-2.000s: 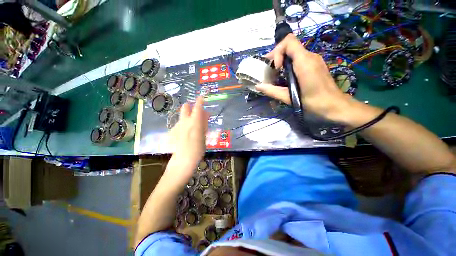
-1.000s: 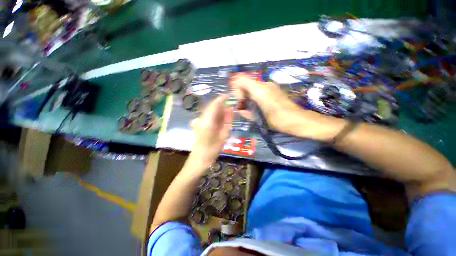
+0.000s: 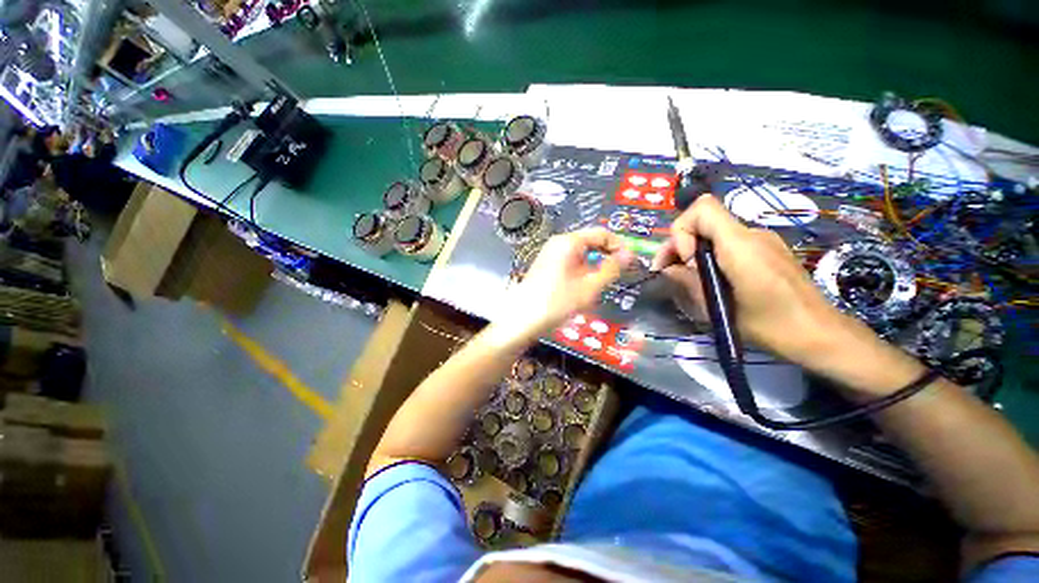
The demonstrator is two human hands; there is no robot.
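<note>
My right hand holds a soldering iron with a black handle; its pale tip points up and away over the white paper. My left hand is close to the right fingertips, its thumb and finger pinched together. A thin dark strand shows between the two hands; what exactly the left fingers pinch is too small to tell. A ring circuit board lies on the bench just right of my right hand. The printed sheet lies under both hands.
Several drum housings stand left of my hands. A tangle of ring boards and coloured wires lies at right. White paper lies beyond the printed sheet. An open carton of housings is below the bench edge. A black box with cables sits at far left.
The housing seen in my right hand two seconds ago no longer shows there. My hands have come together at the fingertips. The view has shifted left, showing more floor.
</note>
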